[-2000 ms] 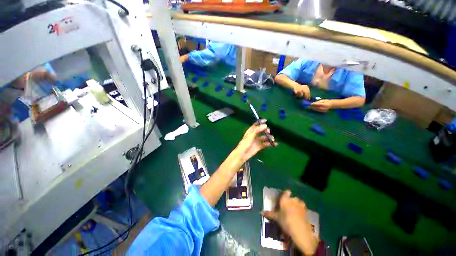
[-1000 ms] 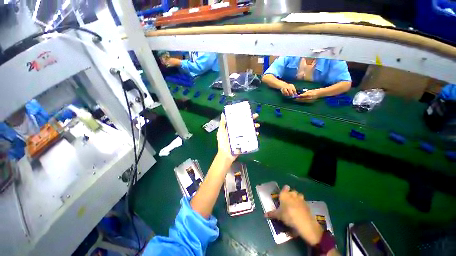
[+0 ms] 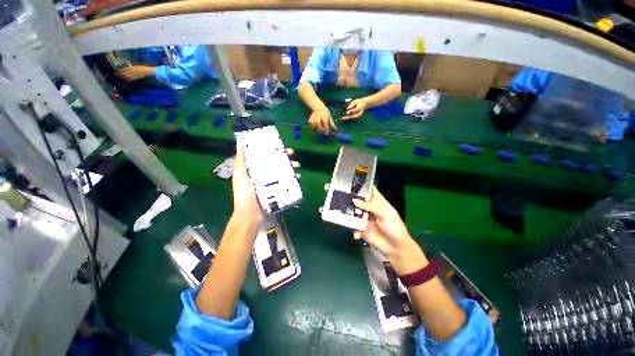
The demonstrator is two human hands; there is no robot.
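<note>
My left hand [image 3: 245,188] holds a phone middle frame [image 3: 269,169], its white inner face with cutouts turned up. My right hand [image 3: 381,221] holds a display assembly [image 3: 351,182] by its lower edge, silvery back up, with its black and orange flex cable showing. The two parts are apart. Below them, short stacks of display assemblies lie on the bench: one at left [image 3: 182,257], one in the middle [image 3: 287,270], one at right [image 3: 381,300] partly under my right forearm.
Plastic blister trays [image 3: 574,299] stand at the right. A metal post [image 3: 118,125] and white cloth [image 3: 152,212] are at left. Small blue parts [image 3: 422,151] line the belt. A person [image 3: 351,76] works opposite under the white overhead frame [image 3: 292,35]. A white machine [image 3: 42,271] is at far left.
My right hand has lifted a display assembly from the right pile and raised it beside the frame. My left hand still holds the middle frame. The view has turned right.
</note>
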